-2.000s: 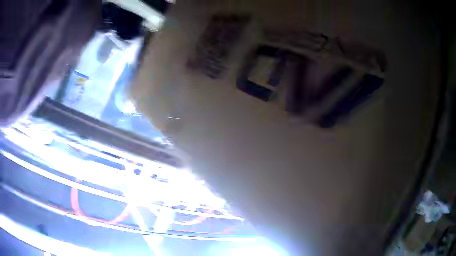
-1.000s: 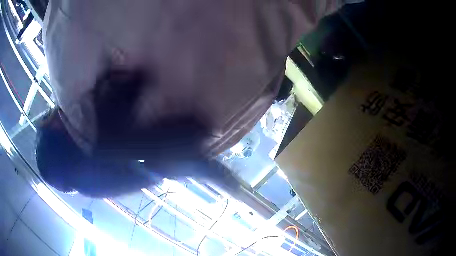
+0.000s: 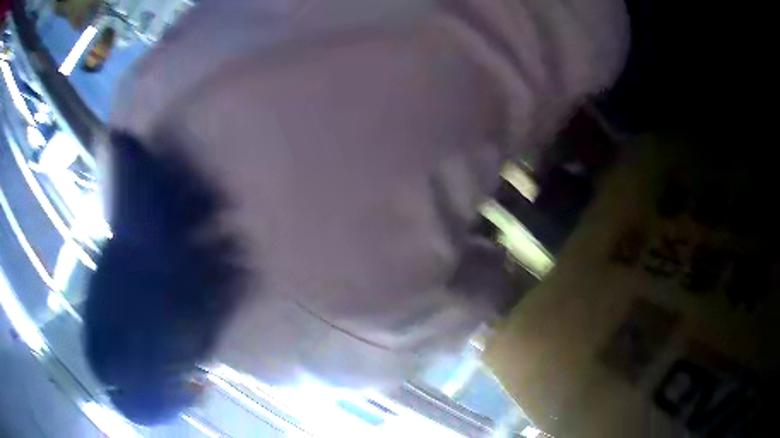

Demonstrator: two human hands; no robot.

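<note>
The view is tilted, nearly upside down, and blurred. A brown carton (image 3: pixel 556 359) with a dark square code and large dark letters fills the lower right, and its right side fades into black shadow. No hand of mine can be made out. Whether one is hidden in the dark area at the right, I cannot tell.
A person in a pale pinkish garment (image 3: pixel 342 162) fills the middle, their dark-haired head (image 3: pixel 162 299) pointing down at the left. Bright ceiling lights run along the left and bottom. Yellow-white strips (image 3: pixel 517 239) show between person and carton.
The carton filled much of the view two seconds ago and now sits at the lower right. The person has come to fill the middle, with the head lower in the picture.
</note>
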